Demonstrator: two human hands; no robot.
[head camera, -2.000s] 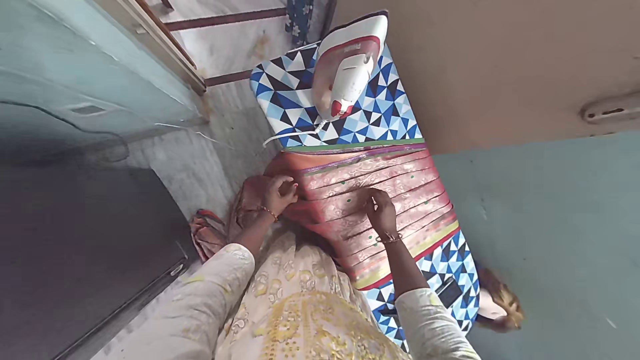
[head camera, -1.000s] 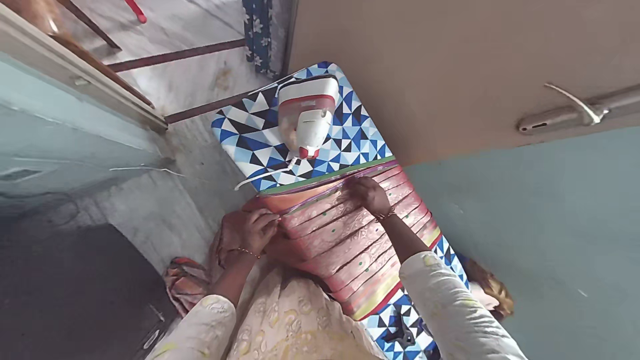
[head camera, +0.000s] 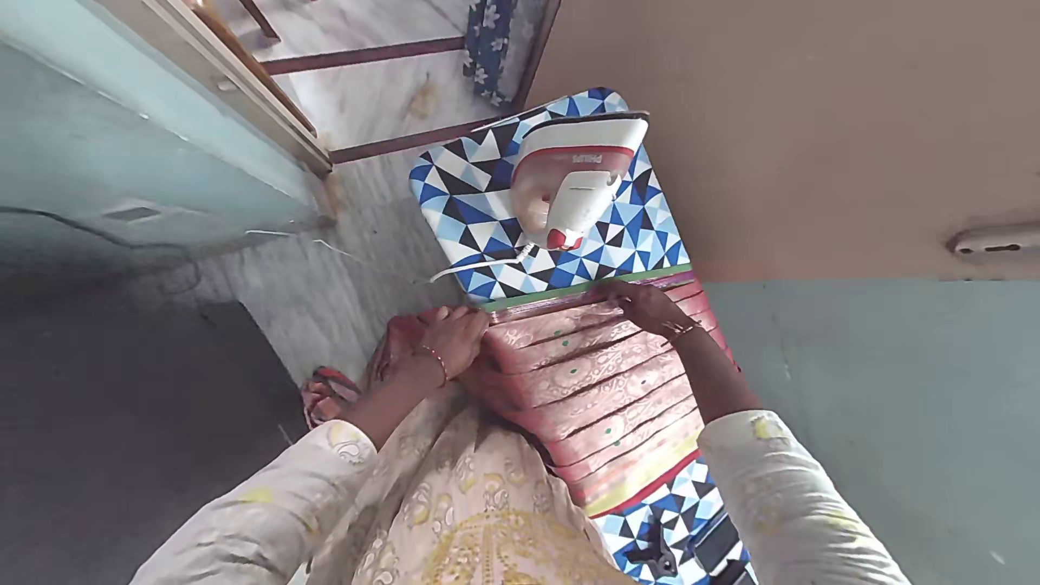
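Observation:
A pink pleated cloth with a green edge (head camera: 601, 382) lies across an ironing board with a blue, black and white triangle pattern (head camera: 479, 195). At its upper left corner my left hand (head camera: 455, 337) grips the cloth's edge. My right hand (head camera: 642, 305) is on the upper border, right of the middle, fingers bent down onto the pleats; whether they pinch the cloth is unclear. Beyond the cloth a white and red Philips steam iron (head camera: 573, 175) rests on the board, its white cord (head camera: 479, 264) running off to the left. More of the cloth hangs off the board's left side.
A black clip (head camera: 656, 556) and a dark flat object (head camera: 719, 540) lie on the board's near end. To the left stands a large dark surface (head camera: 122, 439). A brown door with a handle plate (head camera: 999, 240) is at the right, and a doorway with a blue floral curtain (head camera: 489, 49) is ahead.
My left hand has moved up to the cloth's upper left corner. My right hand has gone from the middle of the pleats to the upper border. The iron's orientation has changed in view.

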